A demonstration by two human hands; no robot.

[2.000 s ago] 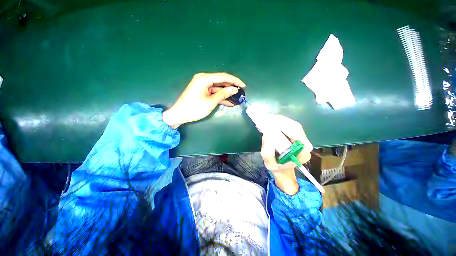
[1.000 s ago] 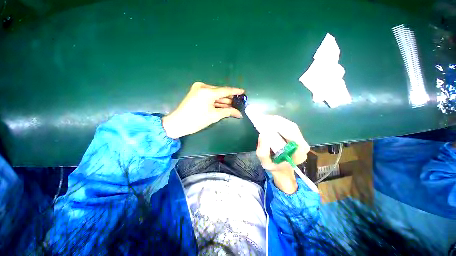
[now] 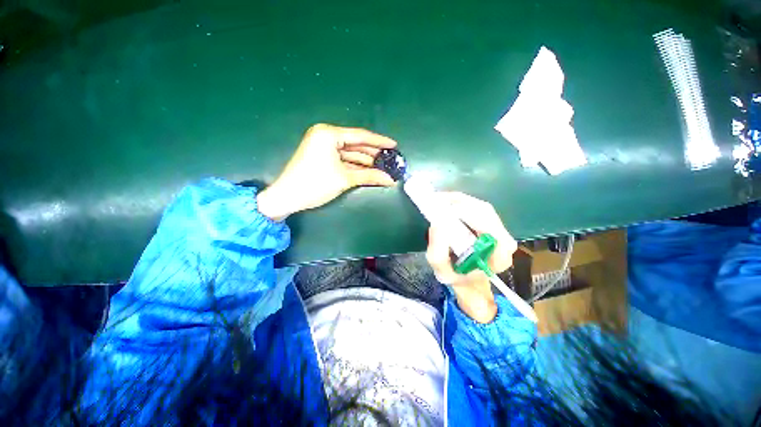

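Note:
My left hand [image 3: 321, 171] pinches a small black round part [image 3: 390, 163] between thumb and fingers, above the green belt [image 3: 250, 92]. My right hand [image 3: 471, 238] is closed around a whitish glue syringe [image 3: 424, 196], held slanting with its narrow front end at the right edge of the black part. Whether the tip touches the part cannot be told. A bright green cap [image 3: 475, 254] sits at the rear of the syringe, and a pale hose [image 3: 513, 298] trails from it down to the right.
A crumpled white tissue [image 3: 544, 121] lies on the belt right of my hands. White ribbed strips [image 3: 688, 100] lie farther right, beside shiny clear bits [image 3: 743, 138]. An open cardboard box [image 3: 601, 279] is below the belt edge. A blue sleeve [image 3: 738, 275] shows at far right.
My left hand has turned the black part, and its fingers have shifted around it. The syringe tip stays at the part's right side. The whole view has shifted slightly.

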